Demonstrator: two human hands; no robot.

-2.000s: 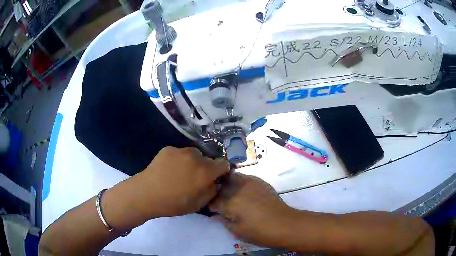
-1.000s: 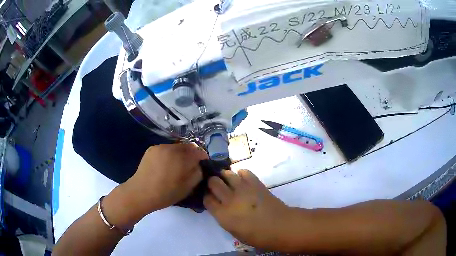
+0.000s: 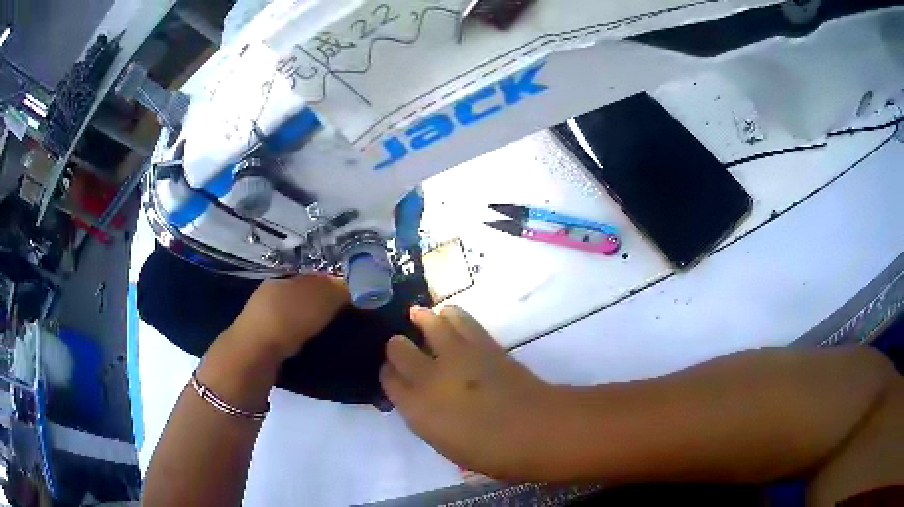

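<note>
Black fabric [image 3: 332, 361] lies under the head of the white sewing machine [image 3: 456, 119] and spreads to the left behind my left wrist. My left hand [image 3: 287, 315] rests on the fabric just left of the grey-blue round knob [image 3: 368, 272]; its fingertips are hidden behind the machine head. My right hand [image 3: 461, 391] is right of the fabric, with bent fingertips on its edge near the presser foot, pinching it. The needle is too small to make out.
Thread snips [image 3: 555, 230] with pink and blue handles lie right of the needle area. A black smartphone [image 3: 662, 178] lies beyond them. A tape measure [image 3: 847, 322] runs along the front table edge. Racks and a blue bin stand at left.
The view has turned, and the machine head appears further left and lower. My hands are further apart, with more black fabric showing flat between them.
</note>
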